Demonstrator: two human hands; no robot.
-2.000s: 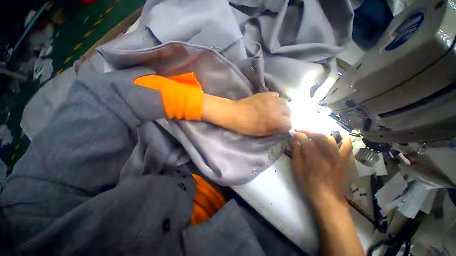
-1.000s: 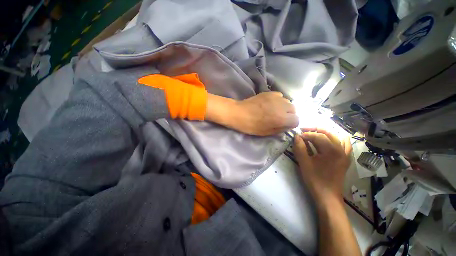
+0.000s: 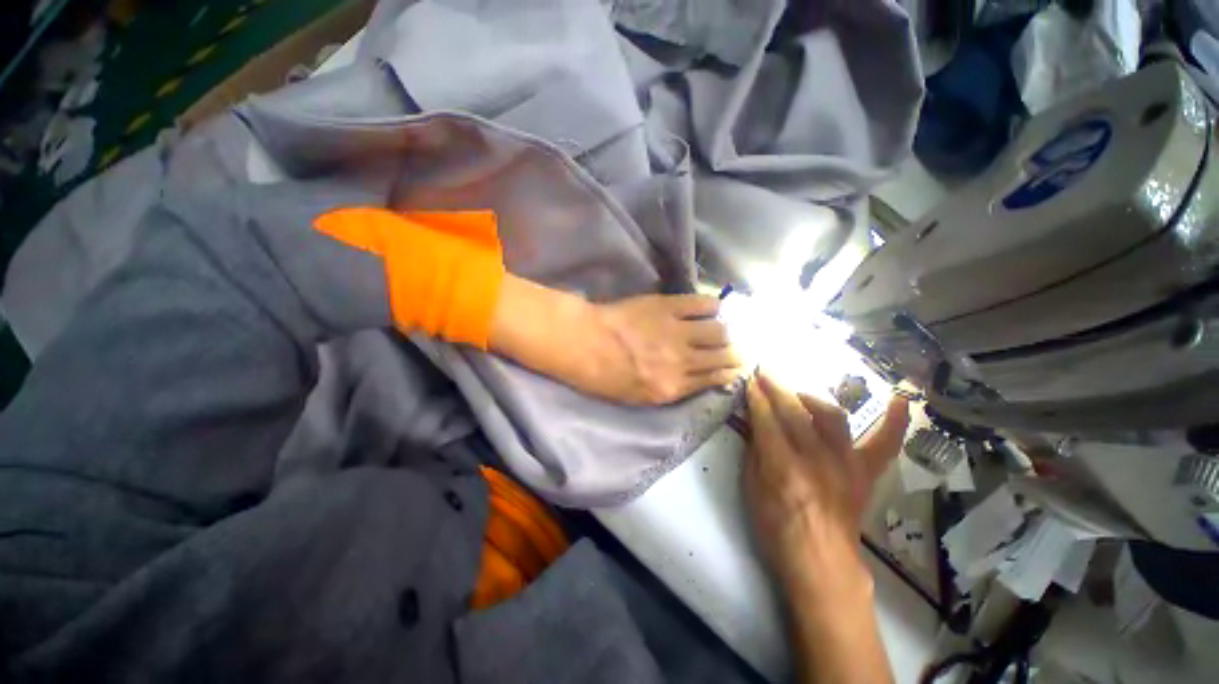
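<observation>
The light grey garment [image 3: 562, 428] lies over the machine table and runs up to the bright glare beside the needle. My left hand [image 3: 655, 350] lies on the garment, fingertips at the edge of the glare, pressing on the cloth. My right hand [image 3: 809, 461] is just in front of the needle area, its index fingertip at the cloth edge and its thumb spread. The glare hides the needle, the presser foot and part of the cloth, so any grip of the right hand is unclear. The sewing machine [image 3: 1043, 254] stands at the right.
White paper slips [image 3: 1023, 541] and black scissors handles [image 3: 983, 657] lie right of my right hand. A ribbed silver knob [image 3: 936, 452] is on the machine. Dark navy cloth [image 3: 983, 100] lies behind it. A brown box edge [image 3: 261, 67] and green floor [image 3: 161, 80] show at upper left.
The view has shifted, so the machine sits further left and lower. My left hand's fingers are flatter and more spread. My right hand's fingers have straightened and its thumb stands out.
</observation>
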